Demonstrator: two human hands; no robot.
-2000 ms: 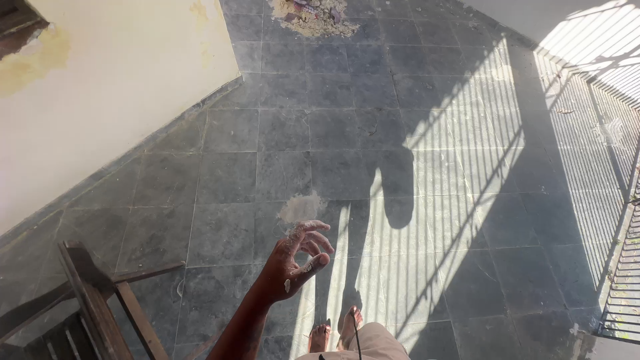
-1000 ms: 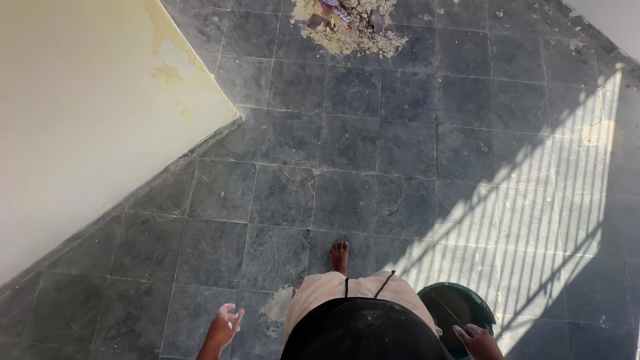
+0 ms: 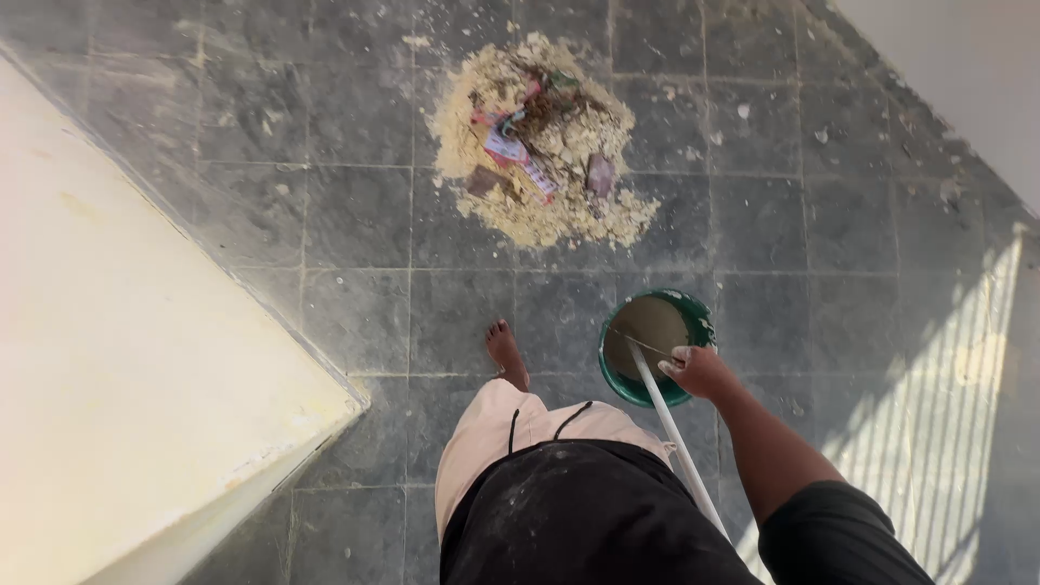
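My right hand (image 3: 689, 370) is closed on the thin wire handle (image 3: 642, 341) of a green bucket (image 3: 611, 375), at the bucket's right side. Murky, brownish-grey liquid (image 3: 652, 321) fills part of the bucket. A long white pole (image 3: 678, 443) leans in it, its lower end in the liquid, and runs down past my right side. Pale dust marks the fingers of that hand. My left hand is out of view.
Ahead lies a heap of pale plaster flakes and rubbish (image 3: 552, 154) on the grey tiled floor (image 3: 357, 215). A cream wall corner (image 3: 244, 390) juts in from the left. Another pale wall (image 3: 959, 81) stands at the upper right. My bare foot (image 3: 505, 349) is left of the bucket.
The view has moved forward, nearer the debris heap. My left hand, seen at the lower left one second ago, has left view. The bucket has come along with my right hand, and the white pole now shows.
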